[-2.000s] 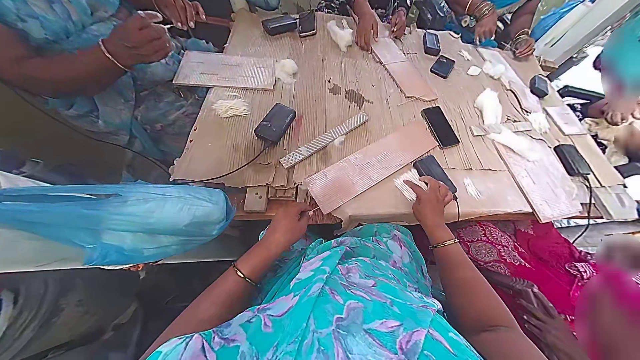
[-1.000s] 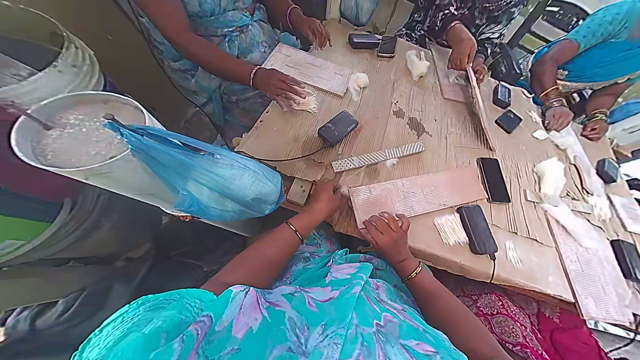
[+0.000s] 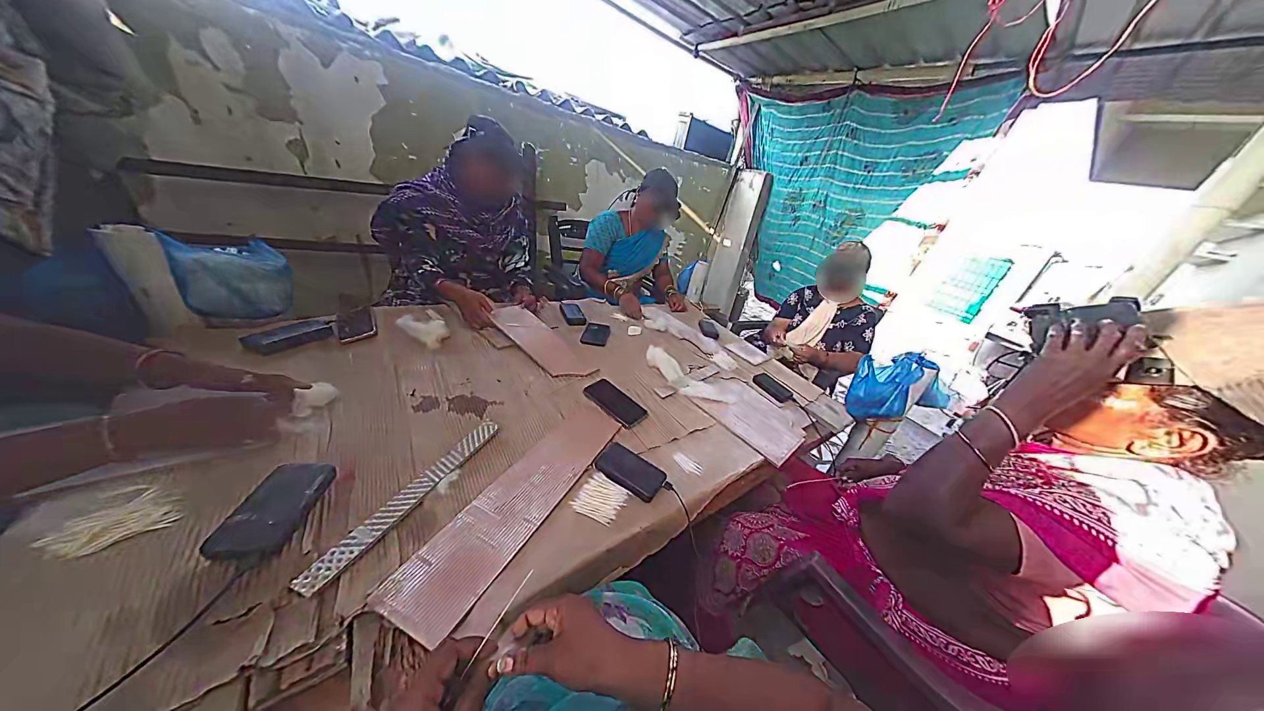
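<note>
At the bottom edge, my right hand [image 3: 573,647] pinches a small tuft of white cotton [image 3: 506,652] between its fingertips. My left hand [image 3: 439,676], partly cut off by the frame, holds a thin stick [image 3: 494,620] that points up and to the right. Both hands are close together at the table's near edge. Just beyond them lies a long ridged board [image 3: 499,528]. Right of the board are a bundle of thin white sticks [image 3: 599,499] and a black device with a cord [image 3: 632,471]. A patterned metallic strip [image 3: 395,509] lies left of the board.
A black phone [image 3: 614,403] lies past the board, a black case [image 3: 269,511] and white sticks [image 3: 109,521] at left. Co-workers' hands and cotton [image 3: 314,397] are around the cardboard-covered table [image 3: 395,375]. A person [image 3: 948,513] sits close on the right, one arm raised to a head-worn device.
The view has swung up and right. My right hand has left the ridged board, where it lay a second ago, and is now beside my left hand with cotton in its fingers.
</note>
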